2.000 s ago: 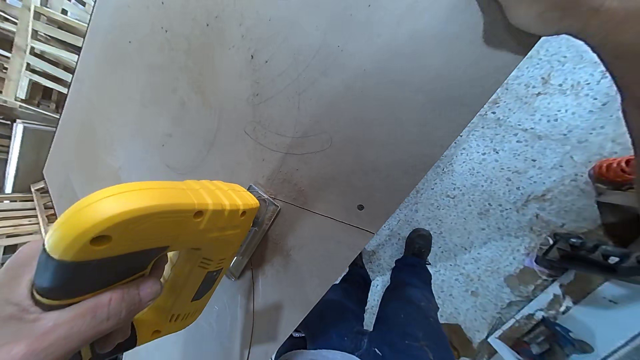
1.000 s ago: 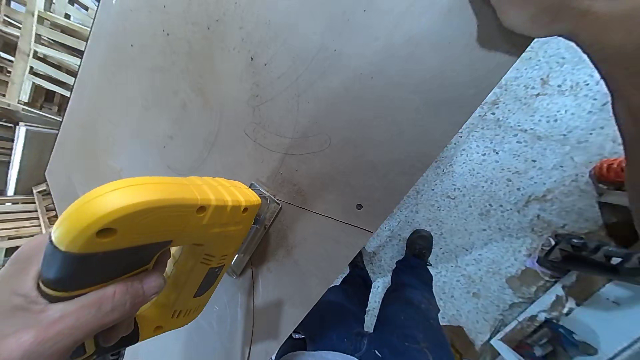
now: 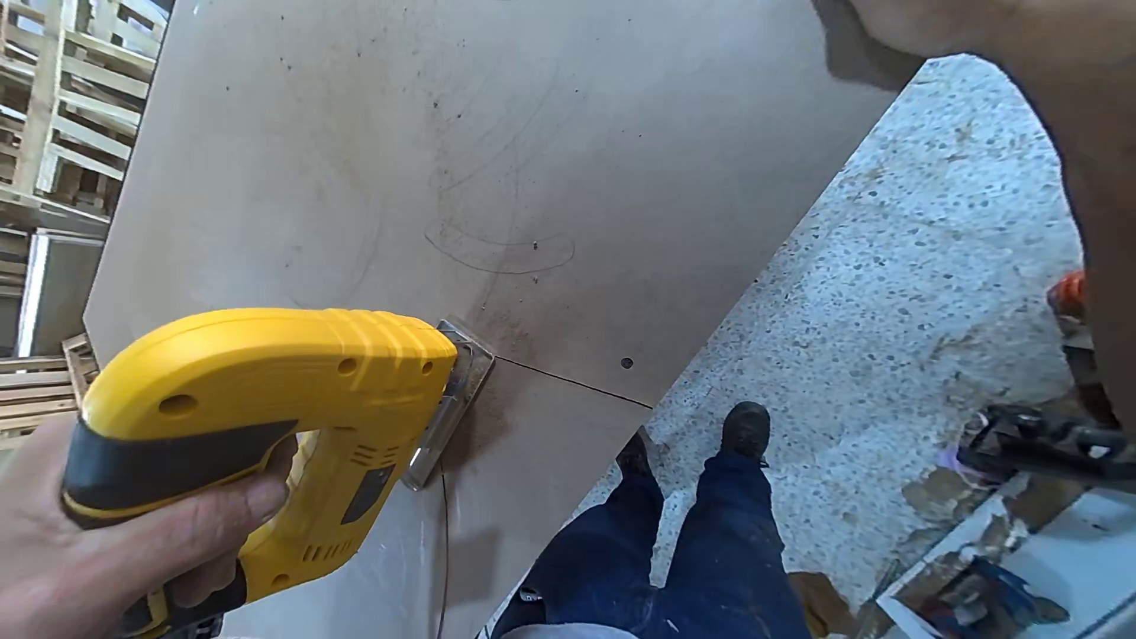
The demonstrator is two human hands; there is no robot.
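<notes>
My left hand [image 3: 169,532] holds a yellow and black jigsaw [image 3: 355,382] by its handle, thumb along the near side. The saw's metal base plate [image 3: 451,404] lies on a large brown sheet board [image 3: 577,177]. A thin straight cut [image 3: 572,382] runs from the plate to the board's edge, and a dark curved line [image 3: 445,550] leads down from its other end. Sawdust lies by the plate. The blade is hidden. My right hand [image 3: 923,27] is at the top right over the board; its fingers are out of frame.
Wooden pallets [image 3: 89,98] stand beyond the board's left edge. Speckled floor [image 3: 887,311] shows on the right, with my shoes [image 3: 745,430] below the board's edge. A black tool [image 3: 1038,444], an orange item [image 3: 1069,293] and a littered white surface [image 3: 1074,550] are at the right.
The jigsaw has shifted slightly right across the board, and a little less of the straight cut shows beside its plate. My left hand keeps its hold.
</notes>
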